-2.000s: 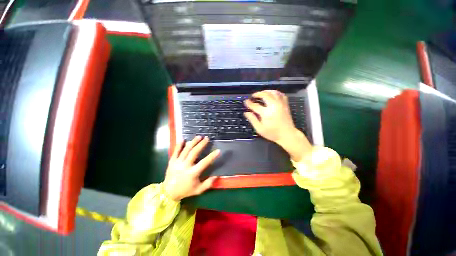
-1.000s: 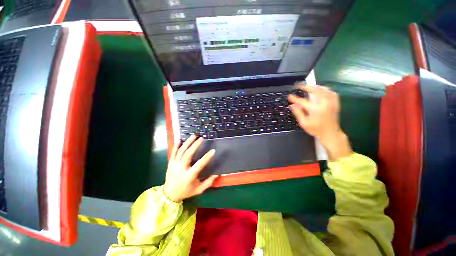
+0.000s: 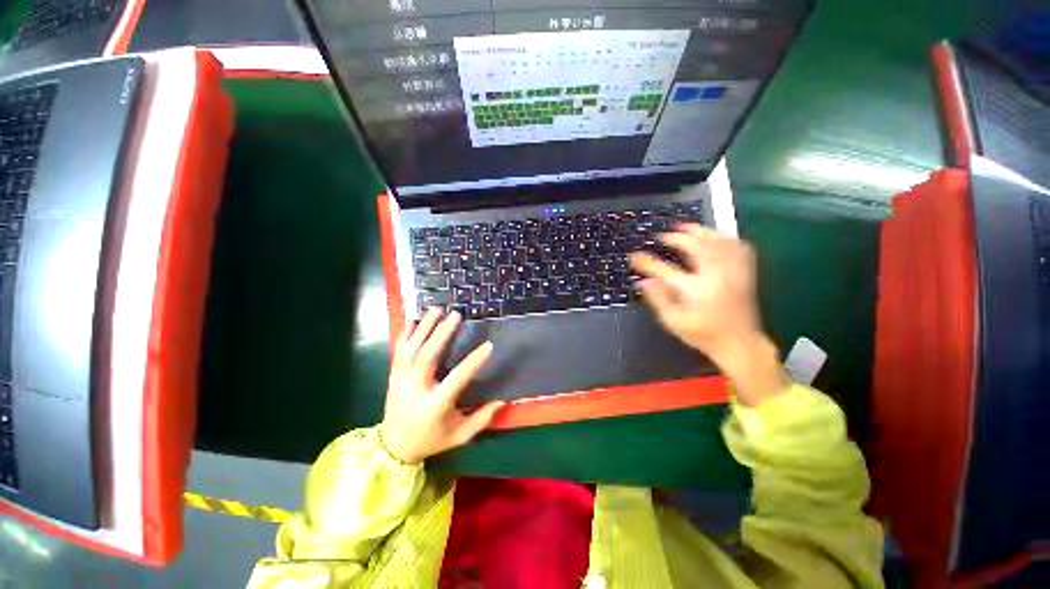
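An open dark grey laptop (image 3: pixel 530 359) sits in front of me on a red foam pad (image 3: pixel 610 403). Its screen (image 3: pixel 392 127) shows a white keyboard test window (image 3: pixel 564 81) with most of the key map green. My left hand (image 3: pixel 432 391) rests on the left palm rest, fingers spread, fingertips at the lower left of the keyboard (image 3: pixel 518 265). My right hand (image 3: pixel 702 293), slightly blurred, is over the right part of the keyboard with fingers apart and holds nothing. Whether its fingertips touch the keys I cannot tell.
Another laptop (image 3: pixel 69 253) on a red and white pad (image 3: pixel 179 311) stands at the left. Stacked red pads (image 3: pixel 921 368) and a laptop (image 3: pixel 1013 345) stand at the right. A small white square (image 3: pixel 805 360) lies on the green bench (image 3: pixel 282 276) beside my right wrist.
My right hand has moved from the upper middle keys to the right part of the keyboard. The test window now shows a mostly green key map. My left hand stays on the palm rest.
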